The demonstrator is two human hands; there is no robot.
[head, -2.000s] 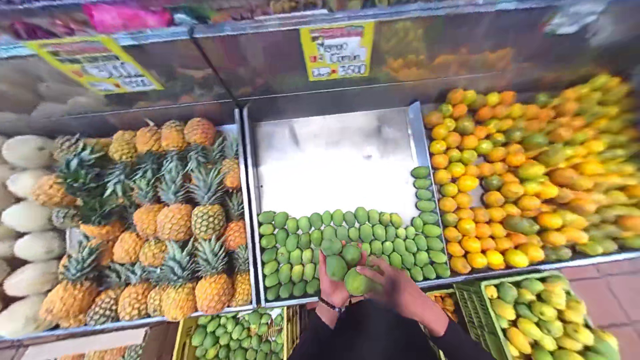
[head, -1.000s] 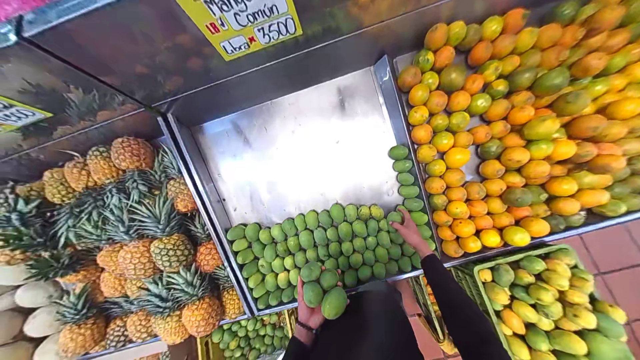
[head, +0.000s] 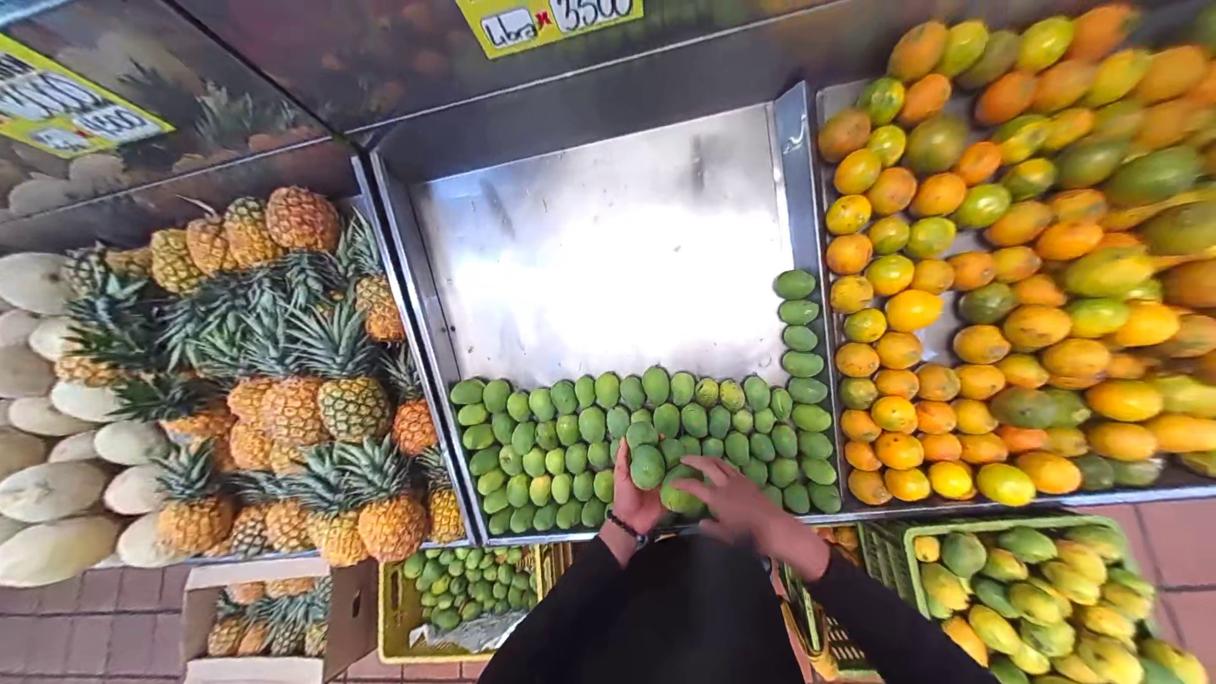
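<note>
Several green mangoes (head: 648,466) rest in my left hand (head: 635,499), low over the front of the metal display bin. My right hand (head: 730,502) is on a larger green mango (head: 682,490) just beside them; its fingers lie over the top of the fruit. Behind and around both hands, rows of green mangoes (head: 570,427) cover the front part of the bin, and a single column (head: 800,337) of them runs up along its right wall. The bare metal bottom (head: 608,256) shows behind the rows.
Pineapples (head: 294,408) and pale melons (head: 57,494) fill the left side, orange and green fruit (head: 912,309) the right. Below stand a yellow crate (head: 389,617) of mangoes, a cardboard box (head: 351,608) of pineapples and a green crate (head: 883,551) of fruit. Price signs (head: 551,21) hang above.
A second ago my right hand was at the right end of the mango rows; now it is back at the mangoes by my left hand, which keeps hold of its fruit.
</note>
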